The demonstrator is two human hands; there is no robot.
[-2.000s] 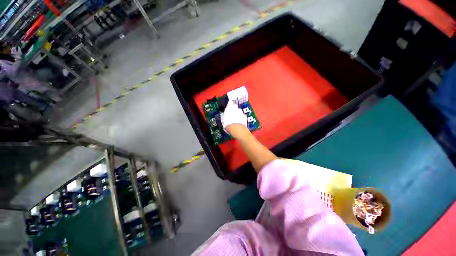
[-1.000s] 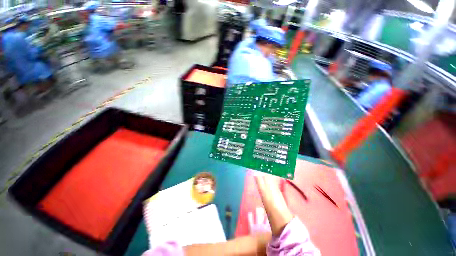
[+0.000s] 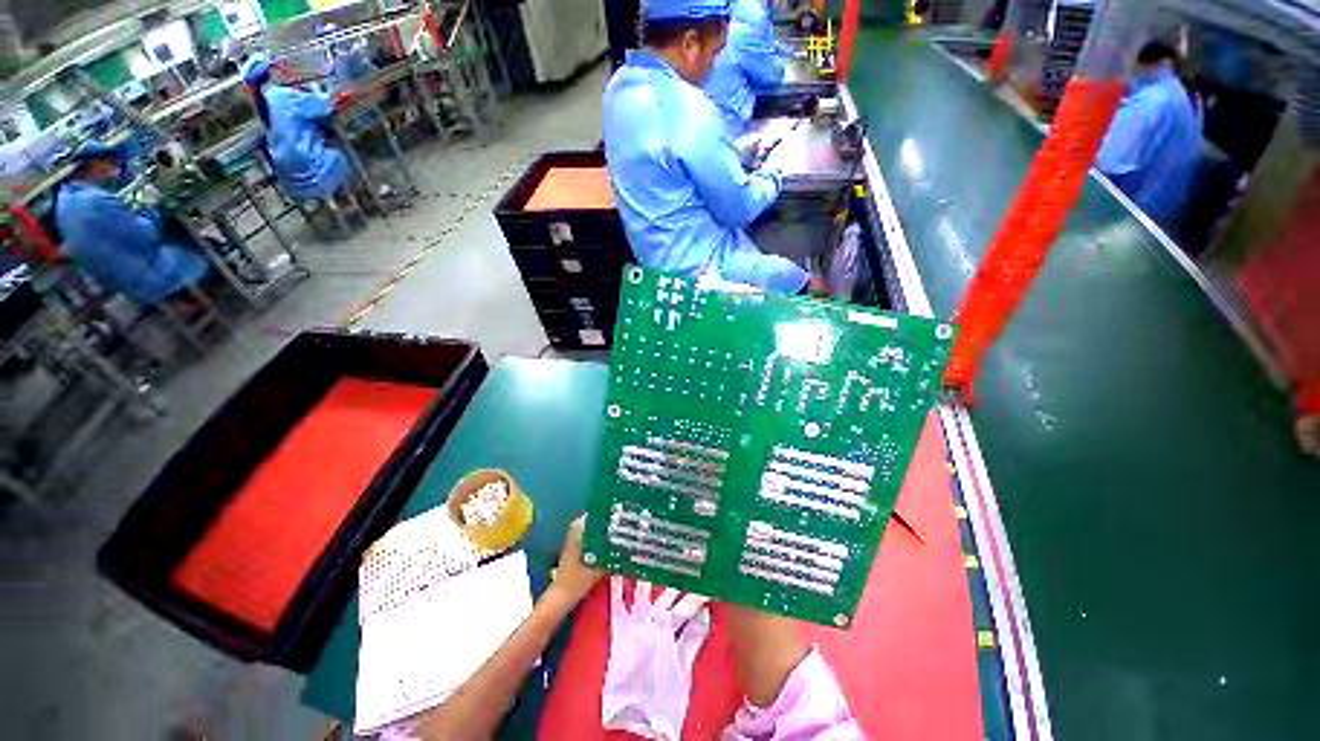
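A large green circuit board (image 3: pixel 760 442) is held up in front of me, tilted, with its underside and silvery solder rows facing me. My left hand (image 3: pixel 576 562) looks bare and grips the board at its lower left corner. My right hand is hidden behind the board's lower edge; only the wrist and forearm (image 3: pixel 767 649) show below it, and the hand supports the board from behind. A white glove (image 3: pixel 652 669) lies on the red bench mat (image 3: pixel 919 644) between my forearms.
Left of the green bench is a black tote (image 3: pixel 297 637) with red lining. A yellow tub of small pieces (image 3: pixel 507 524) and a record sheet (image 3: pixel 442 644) lie on the bench. A thin dark tool (image 3: pixel 909 528) is partly hidden. Right is a green conveyor (image 3: pixel 1158 507); people in blue sit beyond.
The tote's board and the gloved hand there are gone from it. The raised board has come closer and lower since a second ago, and my left hand now grips its corner.
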